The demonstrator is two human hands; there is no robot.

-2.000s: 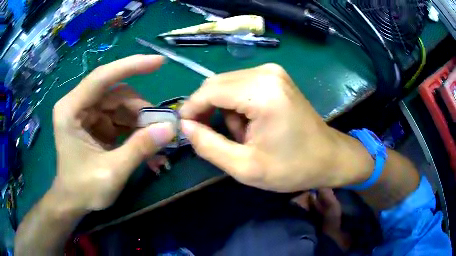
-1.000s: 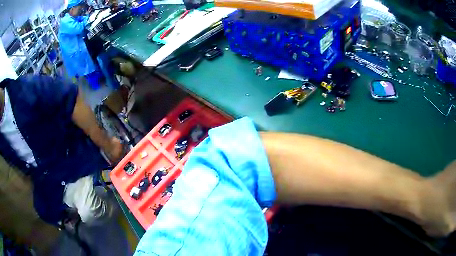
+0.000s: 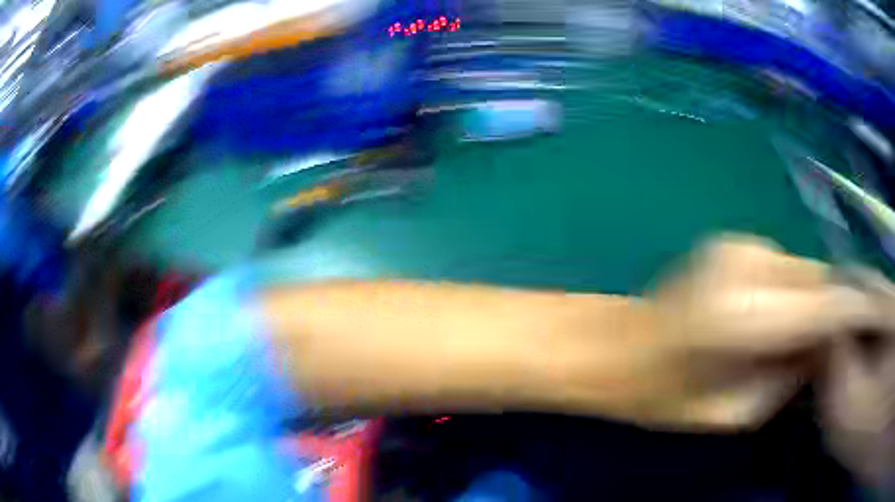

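Observation:
The whole view is strongly blurred. My left hand [image 3: 736, 333] is at the right, above the front of the green mat [image 3: 608, 216], with its bare forearm stretching across from the blue sleeve at left. Its fingers are smeared, and what they hold cannot be made out. A part of my right hand [image 3: 864, 392] shows at the right edge beside the left hand, cut off and blurred. No watch can be made out between the hands. A watch-like piece with a pale blue face [image 3: 515, 118] lies on the mat at the back.
A blue bench unit [image 3: 304, 108] stands rear left, with papers and an orange edge on top and red digits beside it. Small dark and yellow parts [image 3: 314, 196] lie before it. A red tray [image 3: 343, 466] shows below my forearm. A blue strip [image 3: 756, 59] crosses the rear right.
The view has turned right since one second ago, so the bench unit and watch-like piece sit further left. More of my left hand shows, and part of my right hand has come into view.

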